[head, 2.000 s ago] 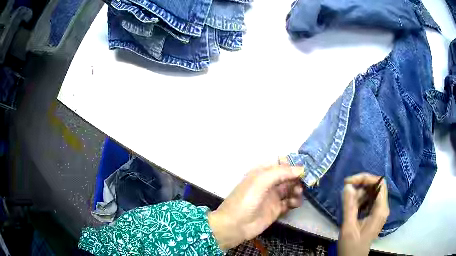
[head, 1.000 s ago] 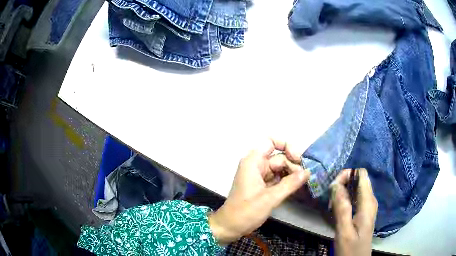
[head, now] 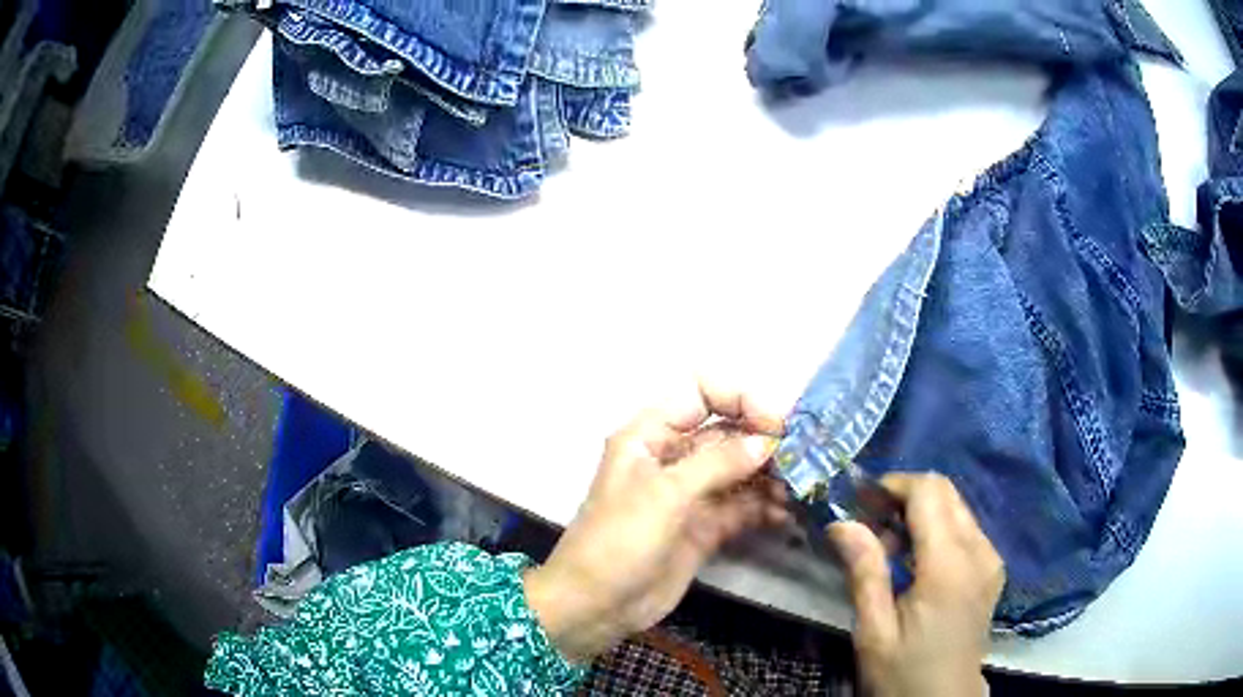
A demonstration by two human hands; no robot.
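A mid-blue denim piece (head: 1036,368) lies on the right of the white table, its paler hem band (head: 893,347) running down to a corner near the table's front edge. My left hand (head: 661,504) pinches that corner between thumb and fingertips. My right hand (head: 927,572) is just right of the corner, closed around a small dark tool, seemingly thread snips (head: 834,509), with the tip at the corner's lower edge. Most of the tool is hidden in the fingers, and blur hides whether its blades are open.
Layered denim pieces (head: 409,102) lie at the table's back left. More denim (head: 941,34) lies at the back, and another piece (head: 1206,259) at the right edge. A blue bin (head: 293,456) holding denim stands below the curved front edge. Yellow marking (head: 177,361) shows on the floor.
My right hand has moved left and turned, bringing the dark tool to the held corner. My left hand still pinches the corner, now slightly further left. The whole view has shifted a little.
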